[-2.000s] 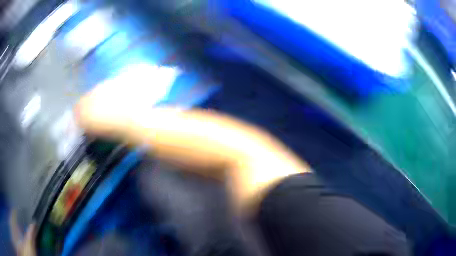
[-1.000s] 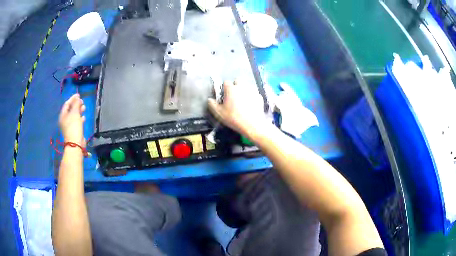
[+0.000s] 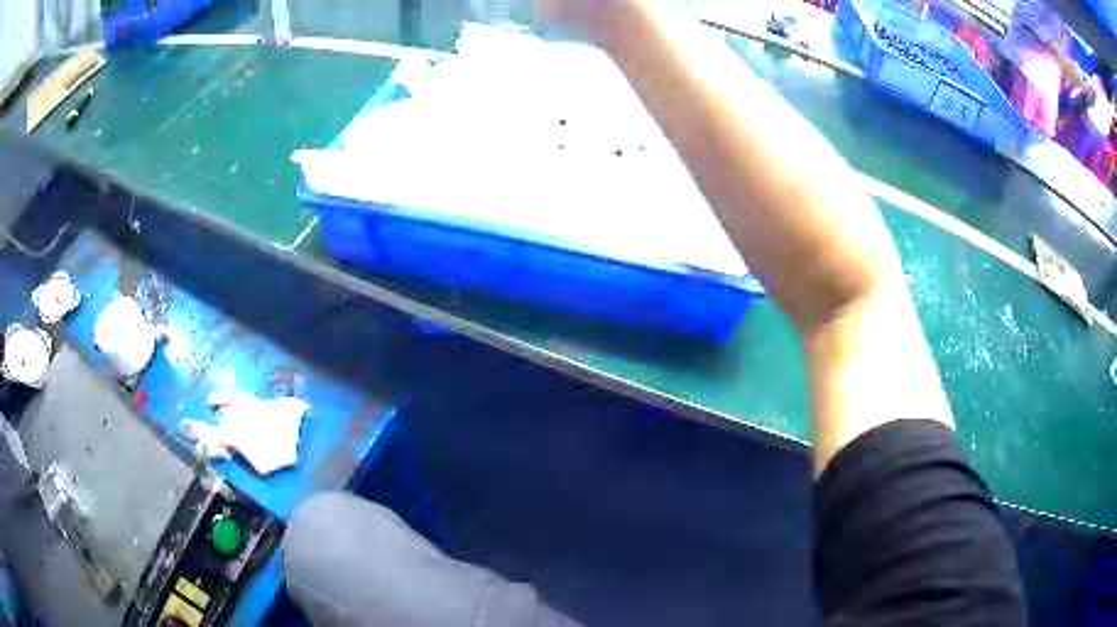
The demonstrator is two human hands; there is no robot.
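A blue tote (image 3: 527, 263) heaped with bright white layers (image 3: 515, 147) stands on the green conveyor; a few dark dots show on the white. My right arm reaches up over the tote's right side. My right hand (image 3: 576, 10) is at the top edge of the picture, cut off and blurred, so its fingers and anything in it cannot be made out. My left hand is not in view. The machine's grey plate (image 3: 104, 459) lies at the lower left, with a slotted metal bar (image 3: 88, 539) on it and a green button (image 3: 227, 535) on its front panel.
A white glove (image 3: 260, 431) and round white items (image 3: 125, 334) lie on the blue bench (image 3: 245, 355) beside the machine. The conveyor's metal edge (image 3: 539, 355) runs between bench and tote. Another blue tote (image 3: 937, 80) stands at the upper right. My knee (image 3: 380, 570) is below.
The view has swung right from the machine to the conveyor. My right hand has left the plate and is now at the far side of the tote. My left hand has gone out of view.
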